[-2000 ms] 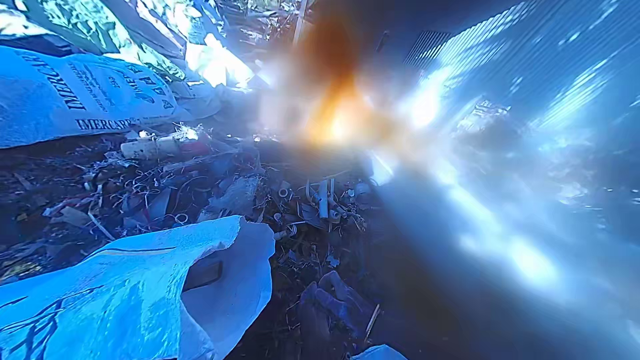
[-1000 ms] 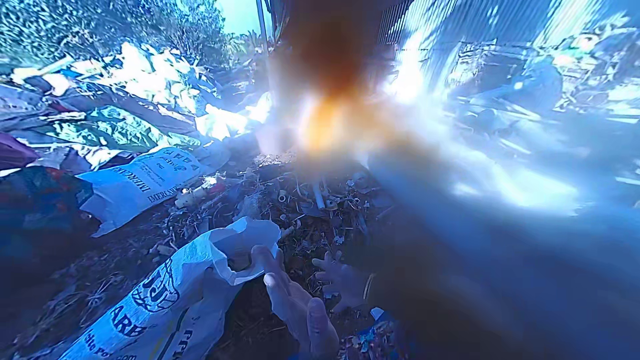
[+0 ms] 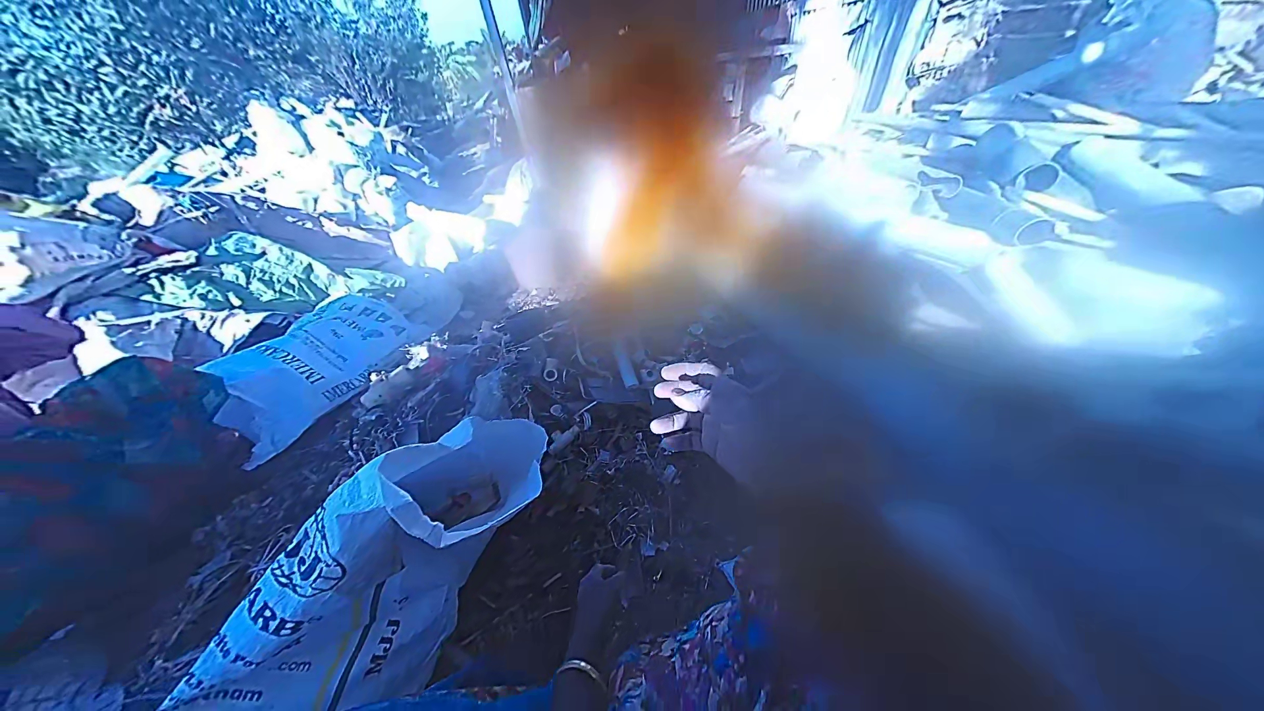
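A white woven sack bearing print lies with its mouth open toward the scrap heap, and a dim brownish piece shows inside it. My left hand, with a bangle at the wrist, is low in shadow right of the sack, over the dark heap; its fingers are too dark to read. Farther up, my right hand reaches in from the right above small scrap pieces, its fingertips sunlit and somewhat spread. Whether it holds anything is unclear. Blur and glare hide much of the right side.
A second printed white sack lies flat beyond the first. Piled bags and sheets cover the back left, below bushes. Pipes and other large scrap lie at the back right. Patterned cloth is at the bottom.
One second ago a hand was at the open sack's mouth; now neither hand touches it. My right hand is now farther out over the heap. The view has tilted up since the first frame.
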